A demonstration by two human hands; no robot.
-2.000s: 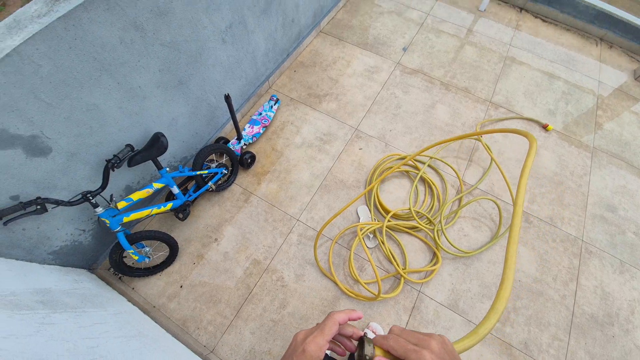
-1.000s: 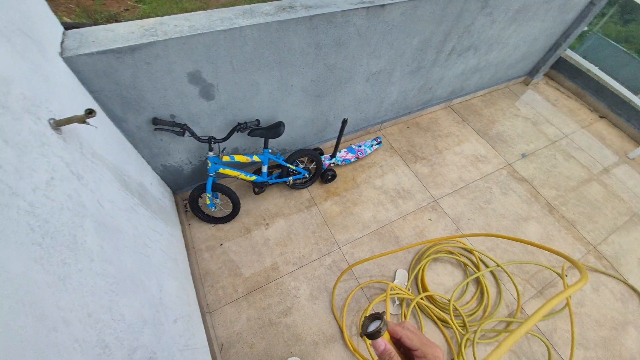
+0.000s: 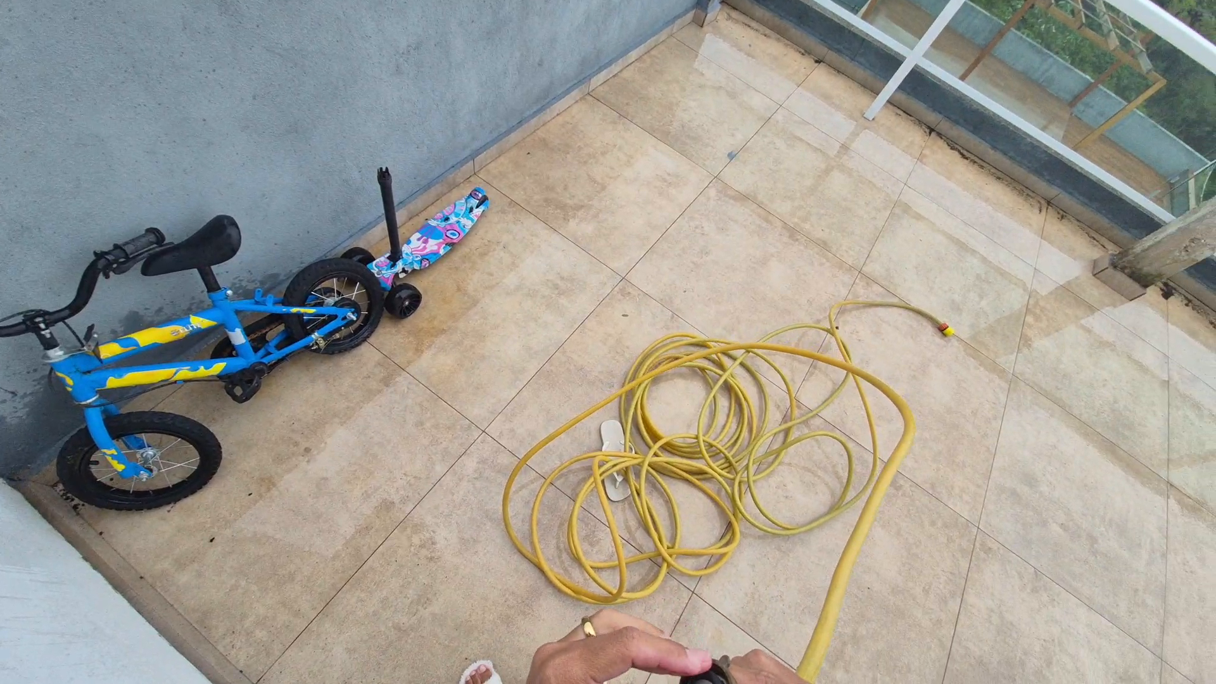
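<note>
At the bottom edge, my left hand (image 3: pixel 613 652) has its finger and thumb against a dark round fitting (image 3: pixel 705 674); a gold ring is on one finger. My right hand (image 3: pixel 763 668) is closed around the fitting at the end of the yellow garden hose (image 3: pixel 860 532), and is partly cut off by the frame. From there the hose rises and runs into loose coils on the tiled floor. Its far end bears a red and yellow connector (image 3: pixel 946 330). Under the coils lies a pale flip-flop (image 3: pixel 615 461).
A blue and yellow child's bicycle (image 3: pixel 161 351) leans by the grey wall (image 3: pixel 313 104), beside a patterned kick scooter (image 3: pixel 442 233). A railing (image 3: pixel 917 59) and a post (image 3: pixel 1173 242) edge the floor at upper right. One foot (image 3: pixel 480 674) shows below.
The view has swung from the wall tap back over the hose. One second ago only one hand was seen, holding the fitting; now both hands are at it.
</note>
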